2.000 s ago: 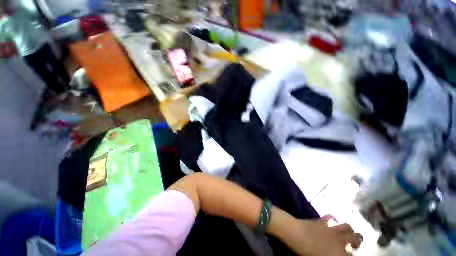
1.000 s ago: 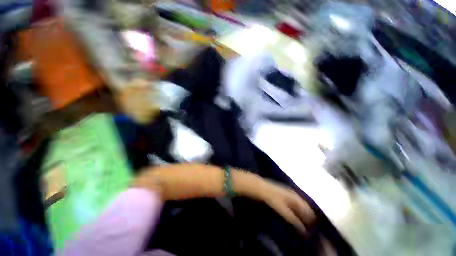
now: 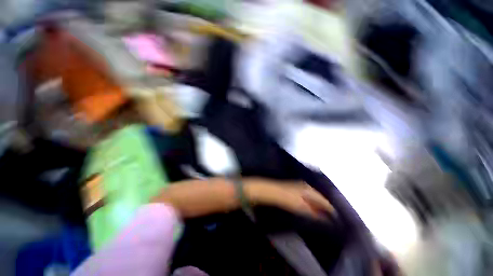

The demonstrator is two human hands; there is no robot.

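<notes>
The frame is strongly blurred. A large black garment (image 3: pixel 238 126) with pale grey-white panels (image 3: pixel 216 153) runs from the upper middle down over the front of the machine table. My left arm, in a pink sleeve with a dark band at the wrist, reaches across it from the lower left. My left hand (image 3: pixel 315 204) lies on the black cloth with its fingers bent. The blur hides whether it grips the cloth. A small skin-coloured patch at the bottom edge, right of the middle, may be part of my right hand; its fingers cannot be made out.
The bright white table top (image 3: pixel 351 167) lies right of the black cloth, with a blurred beige and dark machine part (image 3: pixel 416 188) beside it. A white-and-black heap (image 3: pixel 319 81) lies beyond. At the left are a green board (image 3: pixel 127 161) and an orange chair (image 3: pixel 81 75).
My left hand has moved left and up from the bright table area onto the black cloth, its fingers now more bent. The whole view has shifted and blurred.
</notes>
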